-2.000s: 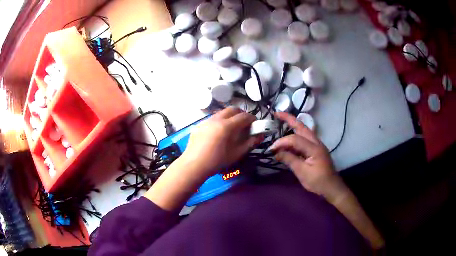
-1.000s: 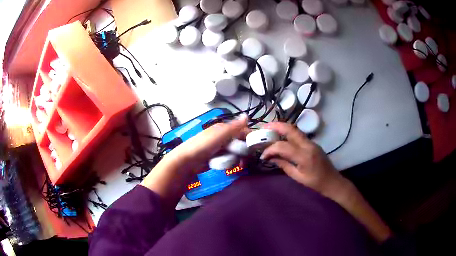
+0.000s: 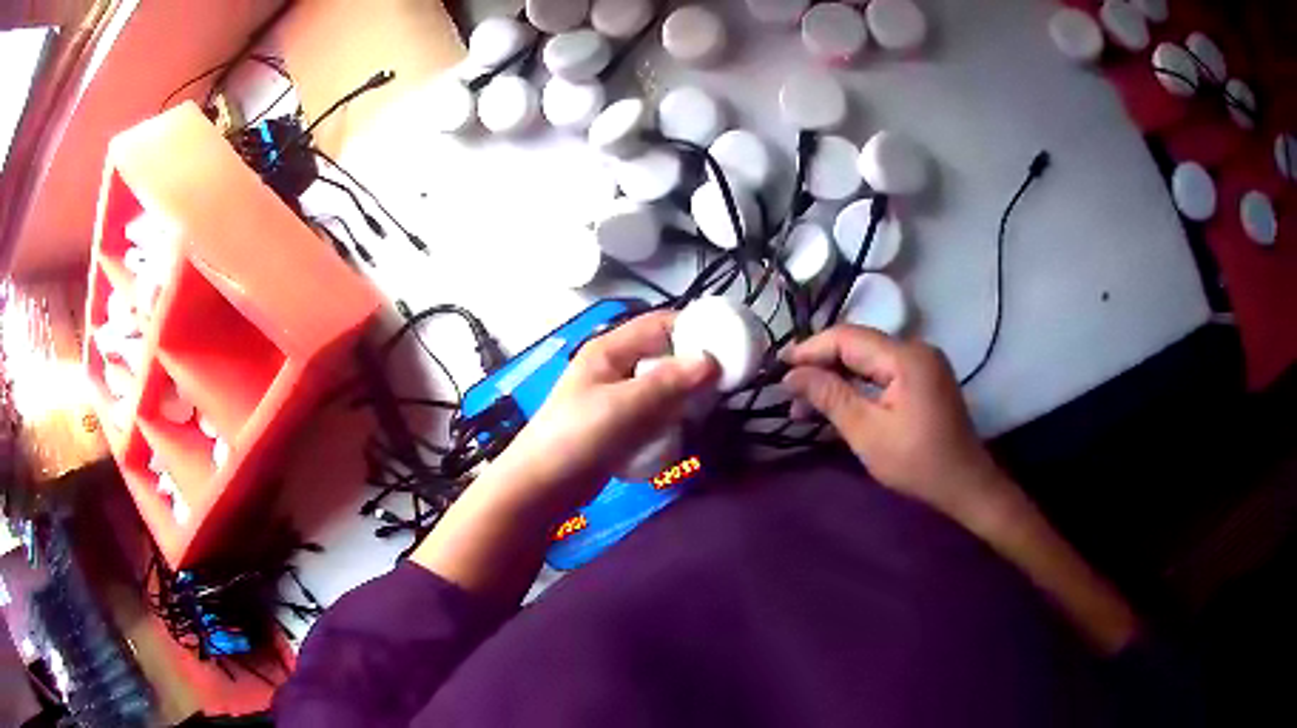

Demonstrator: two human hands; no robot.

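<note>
My left hand (image 3: 605, 405) holds a round white unit (image 3: 720, 343) between thumb and fingers above the blue USB charger (image 3: 534, 373). More white discs show partly in and under my left palm. My right hand (image 3: 889, 405) is just right of the unit, thumb and forefinger pinched together at a thin black cable tip (image 3: 784, 359); the plug itself is too small to make out. Black charging cables bunch behind and below both hands. The charger shows red-orange digits at its near edge and is partly hidden by my left hand and sleeve.
A red-orange divided tray (image 3: 270, 242) with white units stands at the left. Cable bundles lie beside it. Many white units (image 3: 693, 34) lie on the white sheet (image 3: 1053, 299) beyond the charger, others on red at the right. A loose cable (image 3: 1003, 242) lies to the right.
The white unit has passed from my right fingers to my left hand and now lies with its flat face up. My right hand has moved slightly right, to a cable.
</note>
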